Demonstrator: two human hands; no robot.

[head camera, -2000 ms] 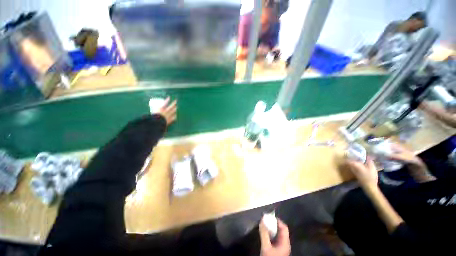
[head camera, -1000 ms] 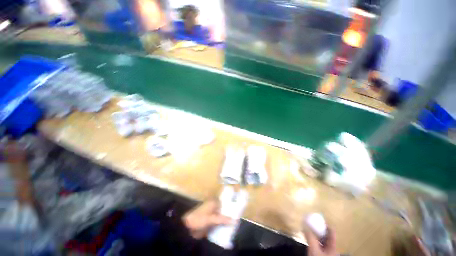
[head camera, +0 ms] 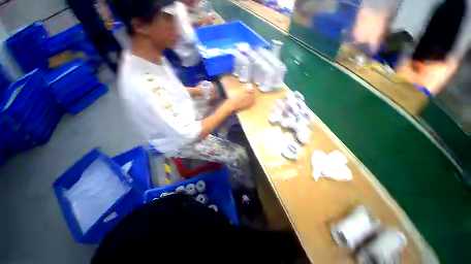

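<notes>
Neither of my hands shows; a dark sleeve (head camera: 196,234) fills the bottom of the head view. Two pale grey housings, one of them here (head camera: 355,226), lie side by side on the tan bench at the lower right, blurred. A cluster of white bottles (head camera: 331,166) lies farther up the bench. Beyond it is a pile of short grey rings (head camera: 293,117), with one ring (head camera: 291,150) at its near end. More housings (head camera: 260,67) stand grouped at the far end of the bench.
A person in a white top (head camera: 157,103) sits at the bench's left side, hands over its edge. A blue bin (head camera: 227,193) with round parts and another blue bin (head camera: 95,193) stand on the floor. The green conveyor (head camera: 356,116) runs along the bench's right.
The view has swung left towards the neighbour and the floor bins. Both my hands, one holding a housing and the other a white bottle a second ago, have left the picture.
</notes>
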